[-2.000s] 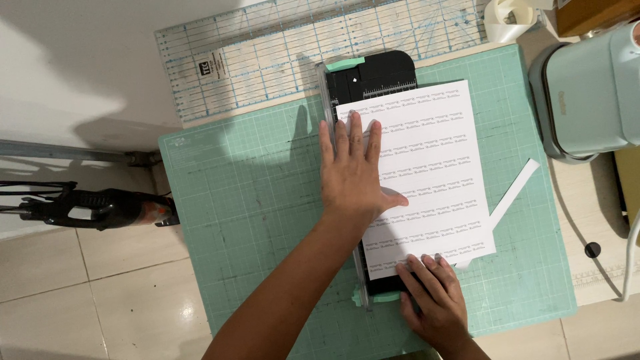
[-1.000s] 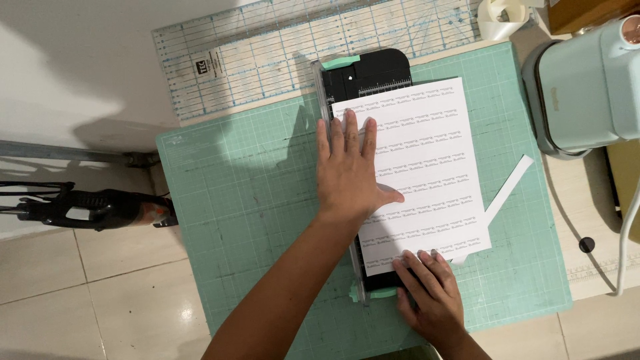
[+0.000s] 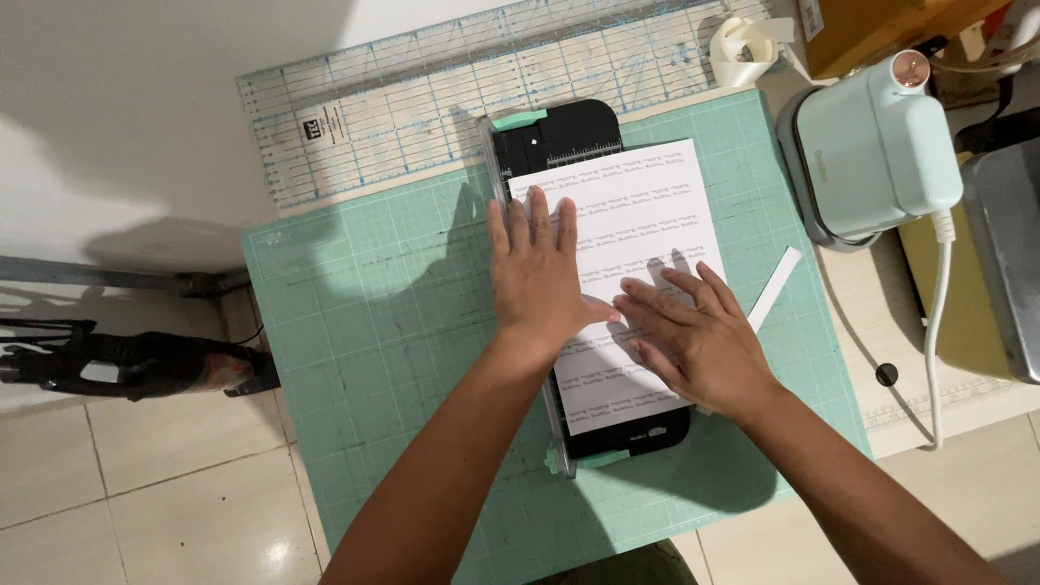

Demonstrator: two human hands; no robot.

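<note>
A printed white paper sheet with rows of small writing lies over a black paper trimmer, which has mint green end pieces. My left hand rests flat with spread fingers across the sheet's left edge and the trimmer's clear rail. Over the right half of the sheet is my right hand, its fingers apart, near my left thumb; whether it presses on the paper I cannot tell. A narrow white paper strip lies to the right of that hand. Below everything is a green cutting mat.
A clear gridded ruler lies along the mat's far edge, with a roll of cream ribbon at its right end. A mint green appliance with a white cord stands right of the mat. A black device is at the left.
My right hand has moved from the sheet's lower edge up onto its right half. My left hand stays in place on the sheet and the trimmer.
</note>
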